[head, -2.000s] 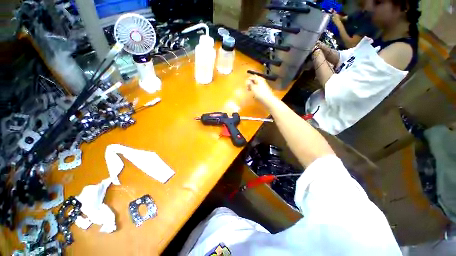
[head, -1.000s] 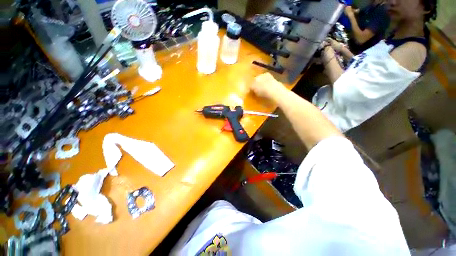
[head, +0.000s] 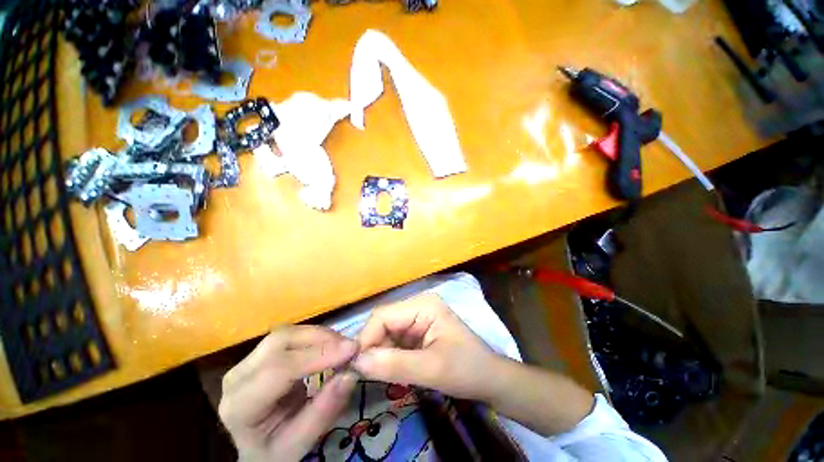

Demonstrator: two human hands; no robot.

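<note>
My left hand [head: 285,388] and my right hand [head: 434,352] meet just off the bench's near edge, in front of my printed shirt. Their thumbs and fingertips are pinched together at one spot. Anything between the fingertips is too small or hidden to make out. A small black square button plate [head: 369,209] with a central hole and pale spots lies flat on the orange bench beyond my hands. A folded white strip [head: 420,122] and a crumpled white piece [head: 307,144] lie behind it.
Silver-white frame plates [head: 167,212] are piled at left, beside a black grid tray [head: 45,226]. A black hot glue gun [head: 623,126] lies at right. A red-handled screwdriver [head: 569,282] is by a carton of black parts [head: 669,388] below the bench edge.
The view has turned down and left. My right hand has come back from the far right of the bench to my front. My left hand has come into view and meets it.
</note>
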